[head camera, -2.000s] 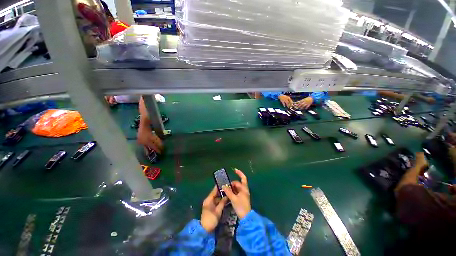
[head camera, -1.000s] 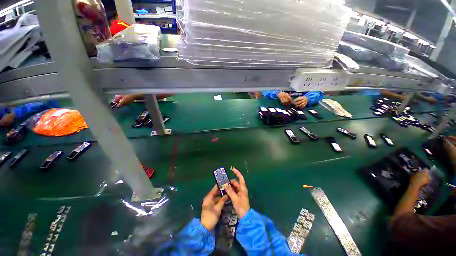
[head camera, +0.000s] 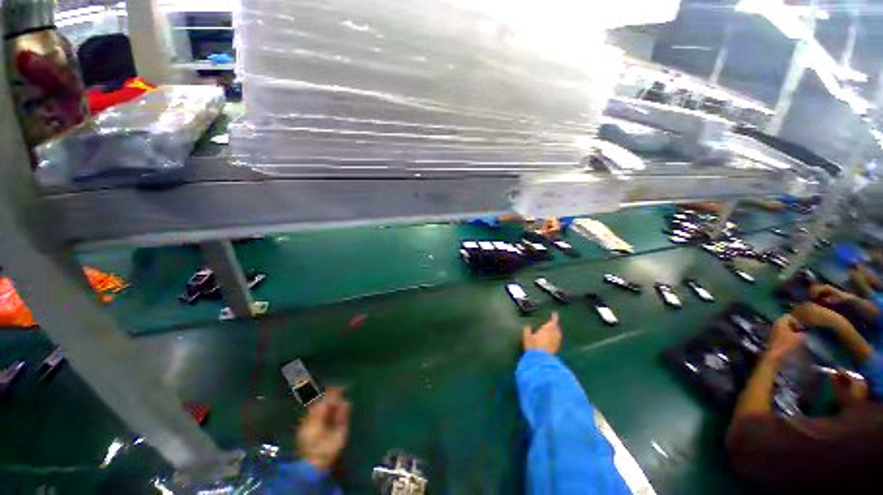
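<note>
A keypad phone (head camera: 302, 383) lies on the green belt left of centre, pale keypad end away from me. My left hand (head camera: 322, 430) is blurred just below and right of it; its fingers look apart and off the phone. My right hand (head camera: 543, 334) is stretched forward on the belt, index finger extended, nothing seen in it. Just beyond its fingertips lies a black phone (head camera: 520, 298). A pale part strip (head camera: 400, 474) lies at the bottom edge between my arms.
More single phones (head camera: 604, 309) lie to the right on the belt. A metal strip (head camera: 627, 462) is partly behind my right sleeve. A grey post (head camera: 106, 338) stands at left under the shelf (head camera: 387, 201). A neighbour's hands (head camera: 786, 338) are over a black tray (head camera: 712, 358) at right.
My hands have parted: the left moved left and down, leaving the phone on the belt; the right moved forward and right towards the phones. The view has turned right.
</note>
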